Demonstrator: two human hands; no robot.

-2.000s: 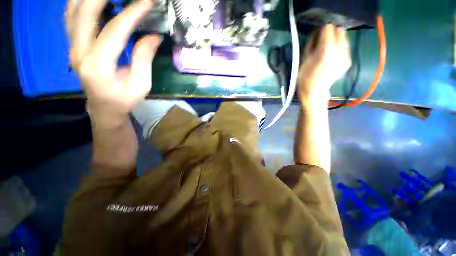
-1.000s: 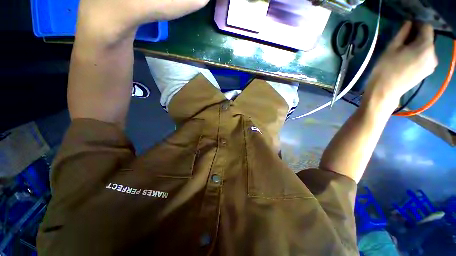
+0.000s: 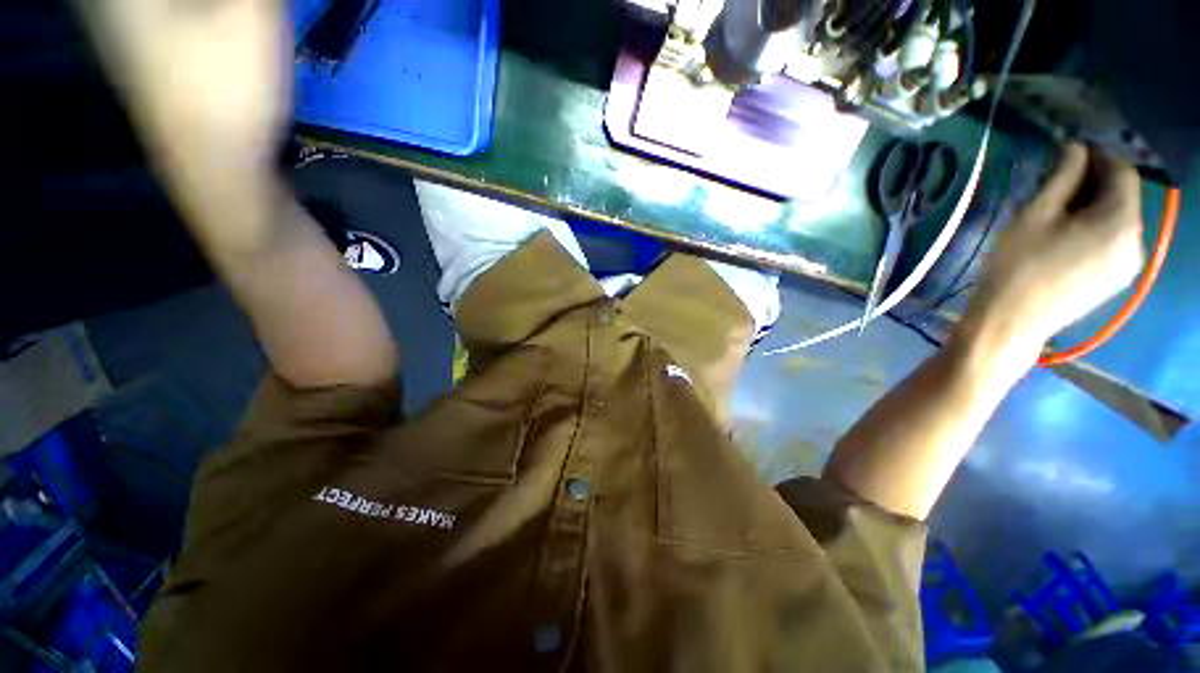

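My left arm rises at the upper left, strongly blurred. My left hand (image 3: 191,79) is cut off by the top edge, its fingers out of view. My right hand (image 3: 1073,243) is at the right, fingers curled and fingertips against the front of the dark control box (image 3: 1086,112); what they touch or hold is hidden. The machine head (image 3: 888,53), with bright metal fittings, stands at the top edge above a purple-looking base plate (image 3: 737,132). Neither hand is at the machine head.
A blue tray (image 3: 408,112) with a dark bundle lies left of the plate. Scissors (image 3: 895,217) lie right of it, blades over the bench edge (image 3: 632,224). A white strip (image 3: 941,243) hangs down. An orange hose (image 3: 1145,283) curves beside my right hand. Blue stools (image 3: 1073,592) stand behind.
The view has shifted, showing more of the tray and machine head. My left arm has swung to the upper left. My right hand stays by the control box.
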